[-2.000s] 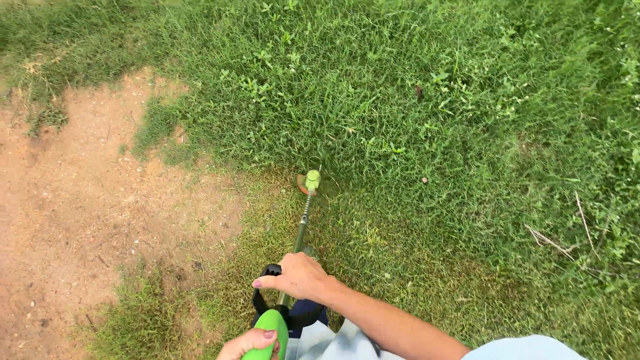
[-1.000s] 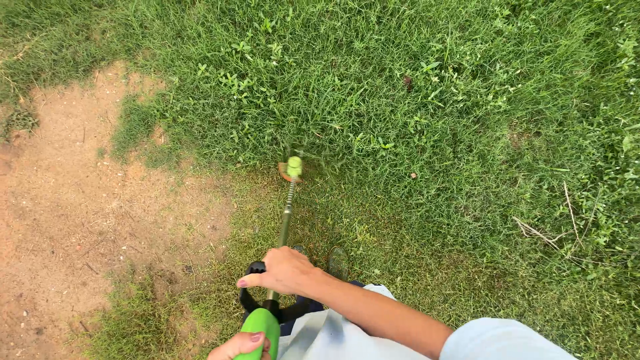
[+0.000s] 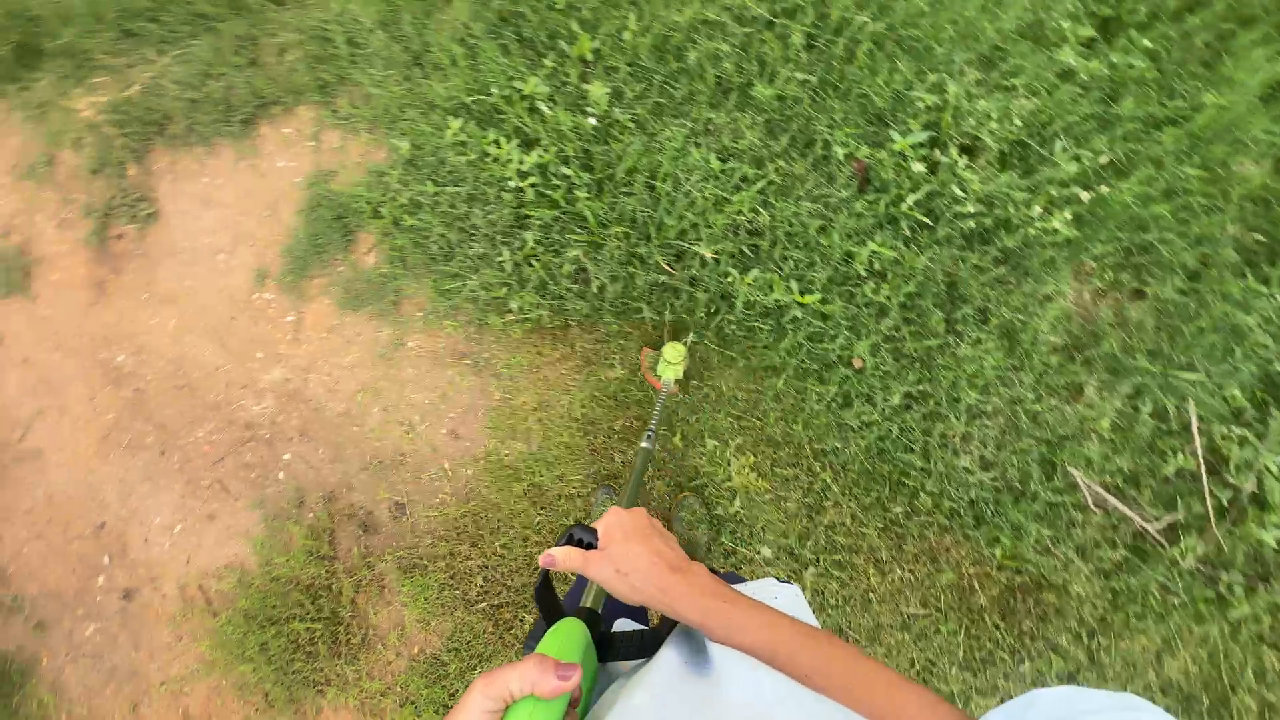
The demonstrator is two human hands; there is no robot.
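A string trimmer [image 3: 644, 462] runs from the bottom centre up to a lime-green head [image 3: 672, 362] with an orange guard at its left. My left hand [image 3: 520, 690] is closed around the bright green rear grip [image 3: 562, 655], partly cut off by the frame's lower edge. Farther up, my right hand [image 3: 645, 555] is wrapped over the black front handle [image 3: 578, 540] beside the dark green shaft; its fingertips are hidden. The trimmer head lies at the border between tall green grass [image 3: 760, 190] and shorter, yellowish grass [image 3: 560, 420].
Bare reddish soil [image 3: 200, 380] spreads on the left, with a tuft of low grass [image 3: 285, 620] below. Dry twigs [image 3: 1125, 505] lie in the grass at right. Two shoe tips [image 3: 688, 508] show under the shaft, near my light-coloured clothing [image 3: 720, 670].
The trimmer head has shifted a little to the right along the tall grass edge since one second ago, and the view has moved somewhat. Both hands keep their hold.
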